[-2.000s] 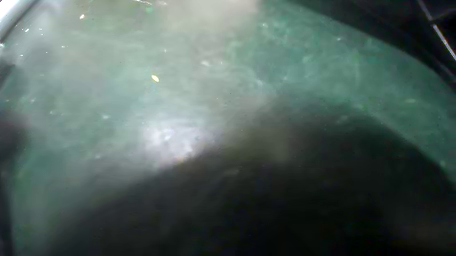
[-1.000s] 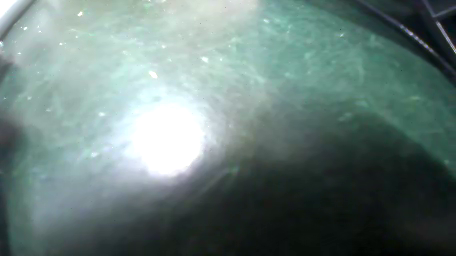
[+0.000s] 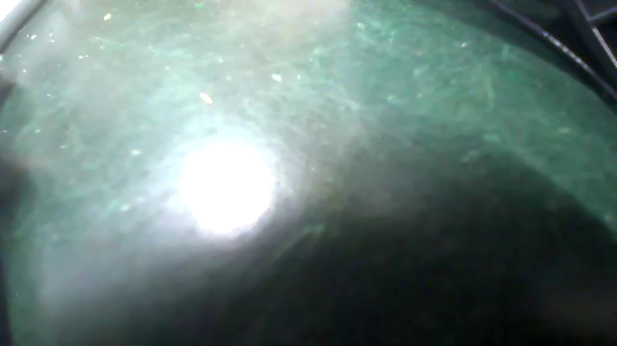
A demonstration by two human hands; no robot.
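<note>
Neither of my hands is in view. A scuffed green surface [image 3: 433,81] fills most of the head view, very close and blurred. Small pale specks are scattered over it, with a larger pale fleck [image 3: 206,99] above a round white glare. A dark shadow covers the lower middle and lower right. I cannot tell whether the surface is a bench top or the floor.
A dark curved edge with thin pale lines [image 3: 568,51] crosses the upper right corner. A whitish strip [image 3: 19,19] shows at the upper left corner. A dark blurred shape [image 3: 10,186] lies at the left rim.
Since the oldest frame the glare has become a bright round spot, and the specks and upper-right edge have shifted slightly in the picture.
</note>
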